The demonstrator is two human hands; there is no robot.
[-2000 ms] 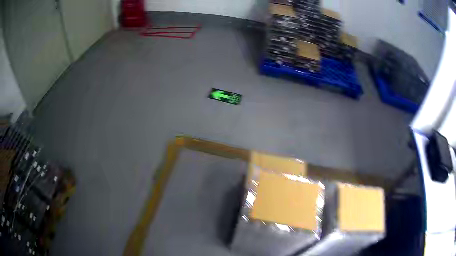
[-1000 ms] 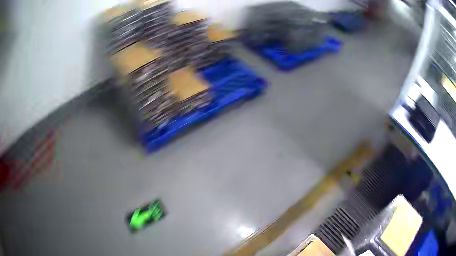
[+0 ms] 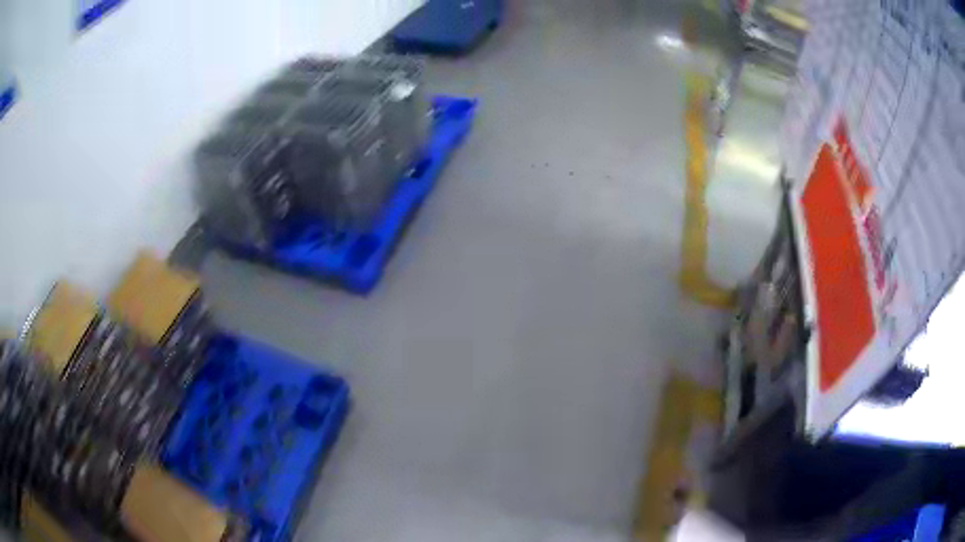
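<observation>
No hand shows in the frame. Tray stacks (image 3: 95,397) with tan cardboard sheets (image 3: 155,299) on top stand at the lower left on a blue pallet (image 3: 265,408), whose right part is bare. Dark grey tray stacks (image 3: 328,143) stand on another blue pallet (image 3: 365,249) beside the white wall. The view is blurred, so the contents of the trays cannot be told.
Grey floor (image 3: 508,296) runs between the pallets and yellow floor tape (image 3: 695,191). At right is a white board or sheet (image 3: 910,159) with a red-orange panel (image 3: 838,265), above dark equipment. A dark blue platform (image 3: 447,23) lies at the top.
The view has turned right and moved forward. The loaded pallets now lie to the left, the green arrow floor sign is out of view, and the white board has come into view at right.
</observation>
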